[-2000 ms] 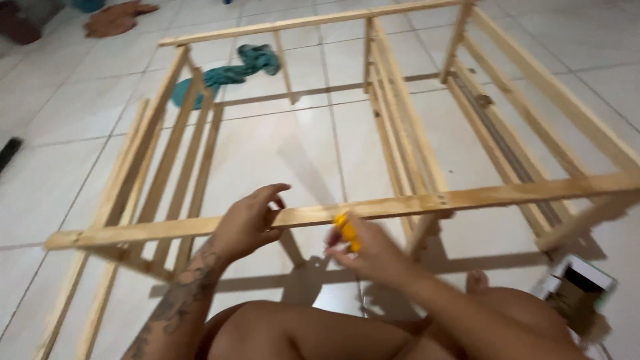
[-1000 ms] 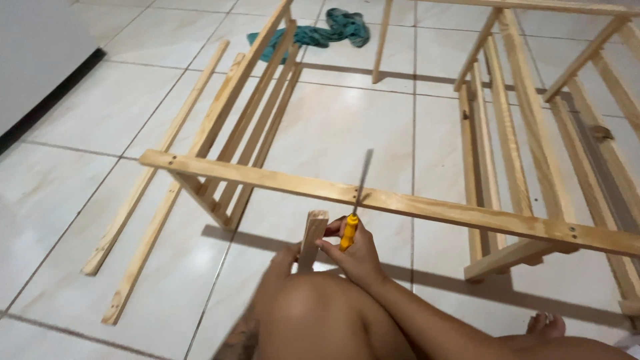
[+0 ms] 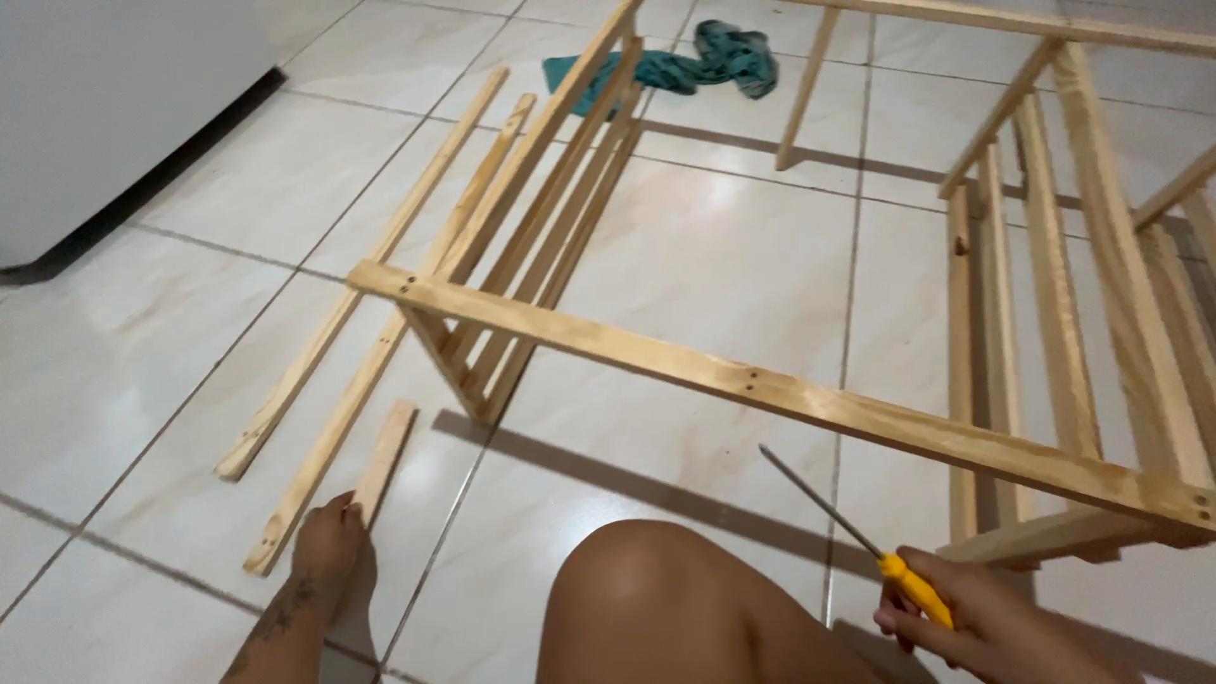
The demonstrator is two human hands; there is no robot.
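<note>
My left hand [image 3: 331,546] grips the lower end of a short wooden slat [image 3: 389,451] low over the tiles at the lower left. At the lower right, my right hand [image 3: 959,603] holds a screwdriver by its yellow handle [image 3: 914,587], with the metal shaft pointing up and left. Between and beyond my hands stands a slatted wooden frame [image 3: 617,348]; its near rail crosses the view and has pairs of screw holes. Neither hand touches this rail. My bent knee is between my hands.
Two long wooden strips [image 3: 313,356] [image 3: 380,366] lie on the floor at the left, passing under the rail's end. A teal cloth [image 3: 731,62] lies behind the frame. A white cabinet-like object [image 3: 123,104] with a dark base edge stands at the upper left.
My left hand has moved left with the short slat, away from my knee. My right hand has moved right with the screwdriver, which was against the near rail one second ago.
</note>
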